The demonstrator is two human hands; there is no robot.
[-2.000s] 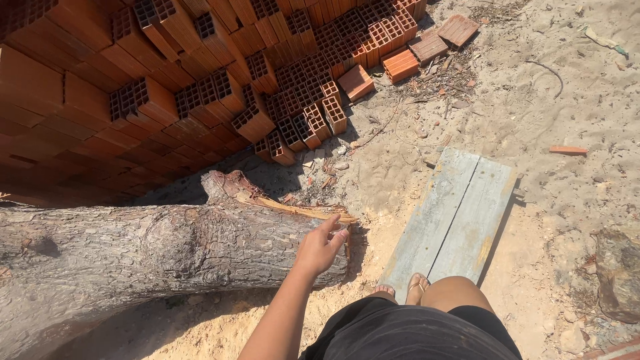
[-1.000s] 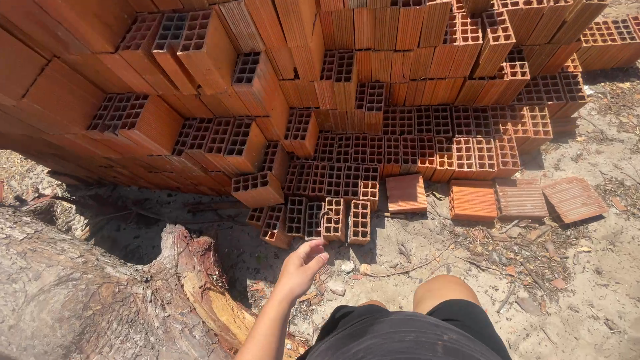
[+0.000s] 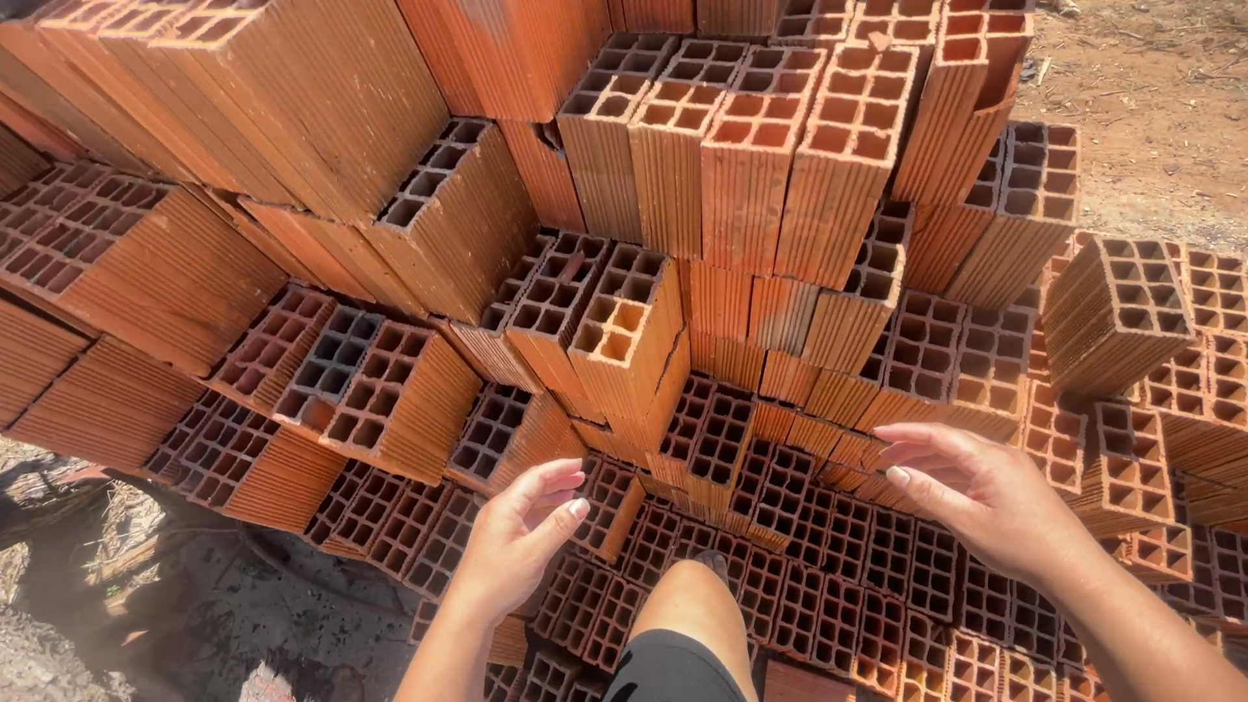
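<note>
Both hands are raised in front of me above stacked hollow clay bricks, with nothing held in them. My left hand [image 3: 526,531] is at the lower centre, fingers apart and slightly curled, over a low hollow brick [image 3: 609,507]. To the right is my right hand [image 3: 960,487], its thumb and fingers apart, above the lower rows. Between and beyond the hands stands an upright hollow brick [image 3: 629,331] with a sunlit cell. Further back, a row of upright bricks [image 3: 746,195] shows open cells on top and ribbed sides. My bent knee [image 3: 692,604] is between my forearms.
Taller brick stacks [image 3: 292,107] rise at the upper left. A single upright brick [image 3: 1116,312] stands on the stack at the right. Rough wood [image 3: 49,585] and shaded ground lie at the lower left; sandy ground [image 3: 1141,136] shows at the upper right.
The view has moved from the log and plank to close over the brick stack. My right hand, not seen in either earlier frame, is now in view. One foot appears up on the bricks.
</note>
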